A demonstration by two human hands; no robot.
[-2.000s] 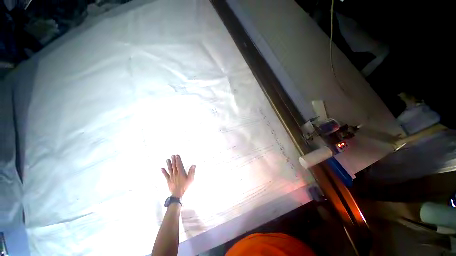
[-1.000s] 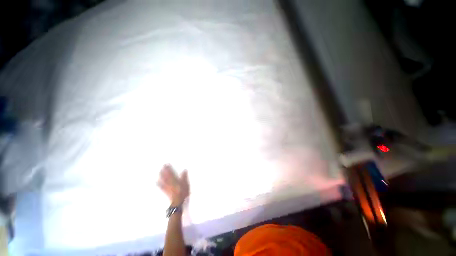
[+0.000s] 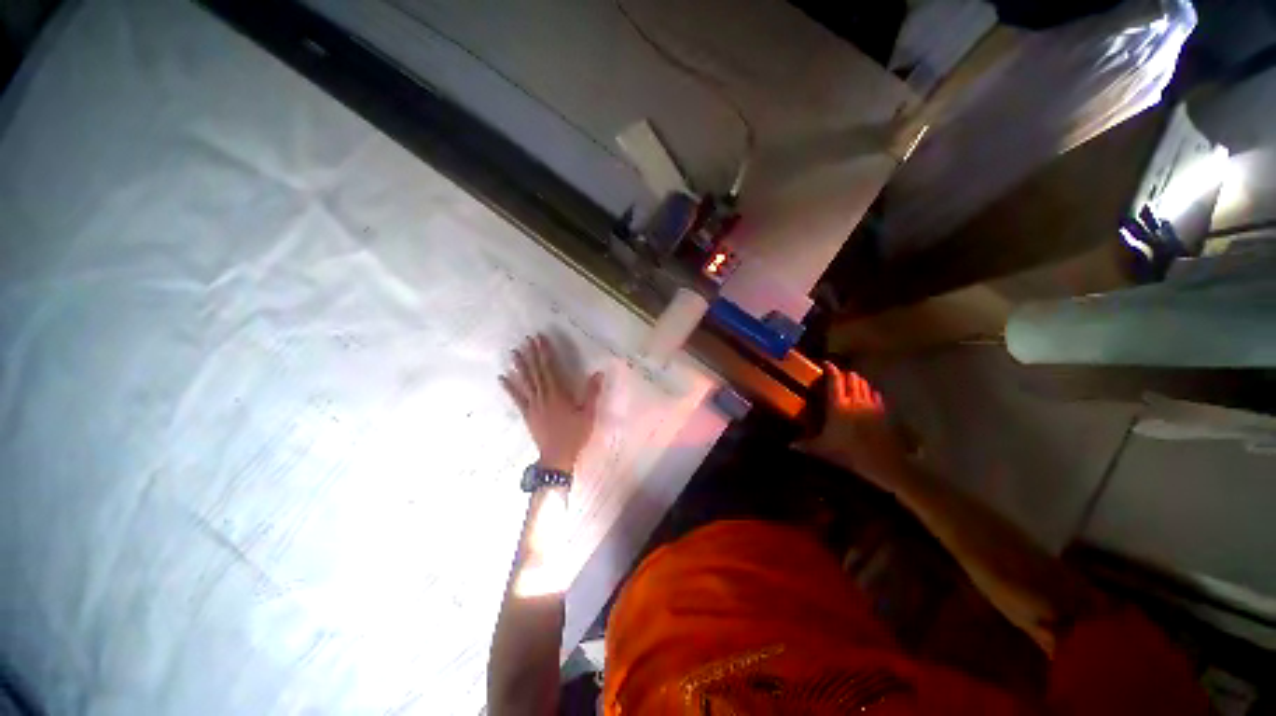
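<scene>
The white fabric ply (image 3: pixel 322 280), wrinkled and partly glared out, covers the table at the left. My left hand (image 3: pixel 557 413), with a watch on the wrist, lies flat on it with fingers spread, near its right edge. The dark end-cutter rail (image 3: pixel 448 154) runs diagonally beside the fabric, with an orange-lit near end. My right hand (image 3: pixel 851 420) is curled around that near end. The end cutter (image 3: pixel 753 326) sits on the rail just beyond my right hand, with a blue part, a white cylinder and red lit digits.
A short pale strip (image 3: pixel 652 157) lies beside the cutter. A thin cord crosses the pale surface beyond the rail. Clear plastic wrapping (image 3: pixel 1036 126) is at the upper right. A pale roll (image 3: pixel 1147 333) lies at the right. My orange shirt (image 3: pixel 756 616) fills the bottom.
The view has swung right, so rail and cutter now stand nearer the middle. My left hand is now closer to the rail. My right hand has come into view at the rail end.
</scene>
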